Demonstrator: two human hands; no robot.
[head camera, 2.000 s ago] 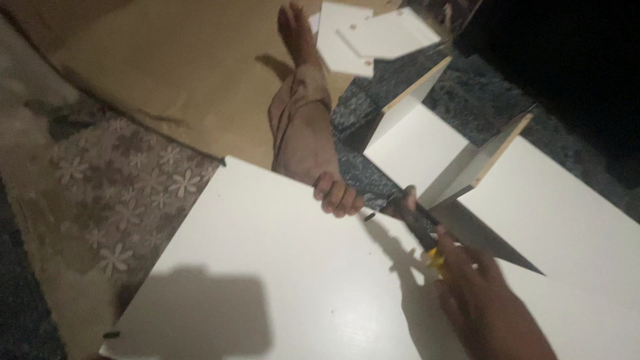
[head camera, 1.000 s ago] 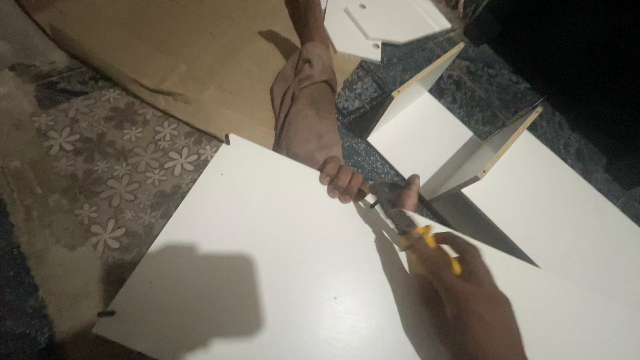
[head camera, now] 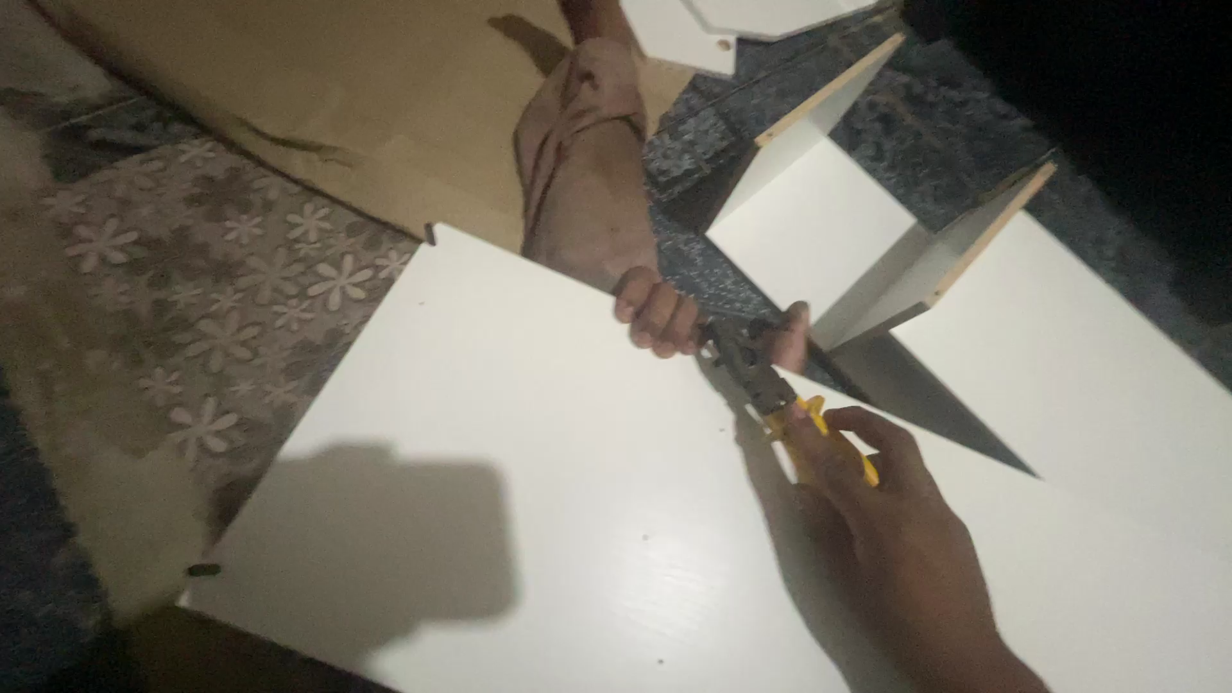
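My right hand (head camera: 876, 520) holds yellow-handled pliers (head camera: 756, 371). Their dark metal jaws point up and left to the far edge of a large white panel (head camera: 549, 433), beside the curled fingers of my left hand (head camera: 659, 313). Those fingers grip that edge; the rest of the hand is hidden behind it. A lone digit (head camera: 794, 337) shows just right of the jaws, and whether it belongs to my left hand is unclear. Whatever the jaws touch is too small to make out. Dark fittings (head camera: 204, 570) sit at the panel's left corners.
A white board with two upright dividers (head camera: 991, 241) lies on the right. More white panels (head camera: 760, 14) rest at the top beside brown cardboard (head camera: 385, 87). A leg in rolled brown trousers (head camera: 592, 173) is just beyond the big panel. A flowered mat (head camera: 231, 289) is at left.
The pliers and my right hand have moved up and left, closer to my left hand. My left hand keeps its grip on the edge.
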